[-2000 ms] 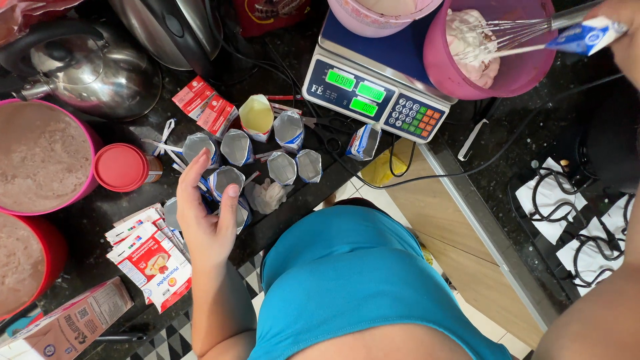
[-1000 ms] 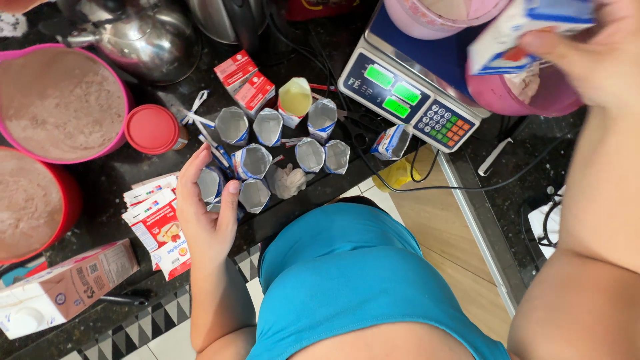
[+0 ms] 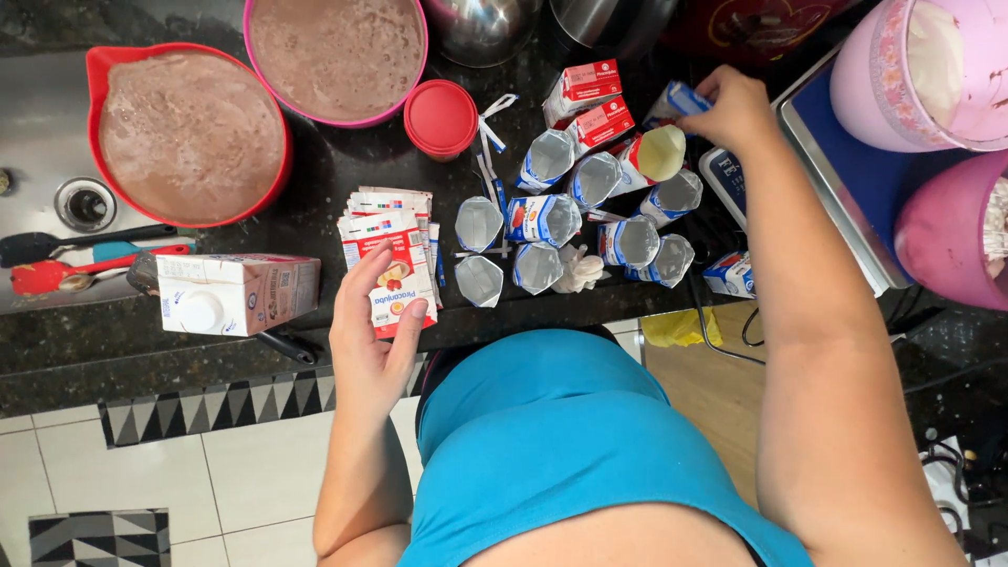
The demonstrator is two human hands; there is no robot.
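Observation:
My right hand (image 3: 732, 106) grips a small blue-and-white carton (image 3: 679, 104) at the back of the counter, beside the digital scale. Below it stand several cut-open cartons with foil linings, among them one with a yellowish inside (image 3: 661, 153). Two red-and-white cartons (image 3: 589, 83) lie behind these. My left hand (image 3: 378, 331) is raised with its fingers apart and nothing in it, over the edge of a stack of flattened cartons (image 3: 390, 236). A crumpled whitish thing (image 3: 580, 269) lies among the cut cartons.
Pink bowls (image 3: 886, 94) stand on the scale (image 3: 854, 181) at right. A red bowl (image 3: 189, 209) and a pink-rimmed bowl (image 3: 339, 110) hold brown mixture at left. Nearby are a red-lidded container (image 3: 441, 118), a large carton (image 3: 240, 291), spatulas (image 3: 47, 272), the sink (image 3: 31, 142) and a cable (image 3: 705, 331).
My right hand has moved from above the bowl at the scale to the back of the counter, carrying the carton. The whisk is no longer in that hand's area. The view has shifted left.

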